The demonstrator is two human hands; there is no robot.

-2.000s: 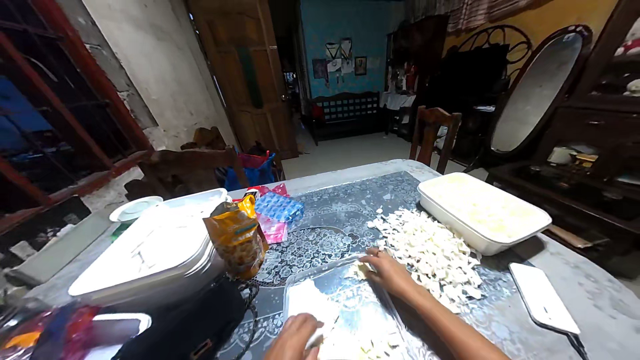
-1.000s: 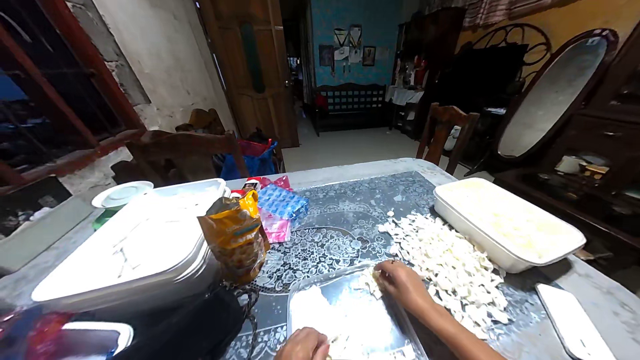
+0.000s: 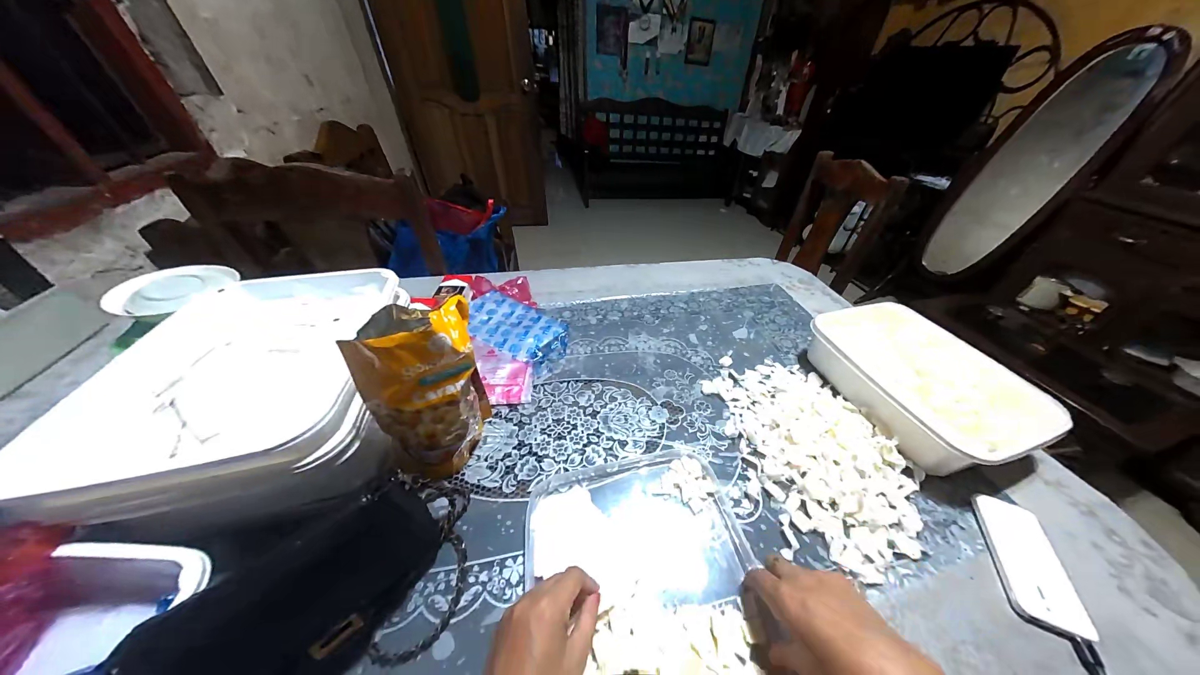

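A shallow clear plastic tray (image 3: 656, 534) lies on the table in front of me, with white chopped pieces (image 3: 670, 642) along its near end and a few at its far right corner. My left hand (image 3: 548, 623) is at the tray's near left side, fingers curled; whether it pinches the rim is unclear. My right hand (image 3: 820, 614) rests against the tray's right edge, its fingertips partly hidden. A loose heap of white pieces (image 3: 825, 459) is spread on the patterned table cover to the right. Beyond it stands a white rectangular tub (image 3: 937, 384) filled with pale yellowish contents.
An orange-brown foil pouch (image 3: 422, 394) stands left of the tray, beside blue and pink packets (image 3: 516, 328). Large stacked white containers (image 3: 216, 375) fill the left side. A black bag (image 3: 281, 572) lies nearer me. A white phone (image 3: 1034, 565) with a cable lies at right.
My right hand has moved from the tray's far right corner toward me, to its right edge. White pieces now show at that corner, where the hand was.
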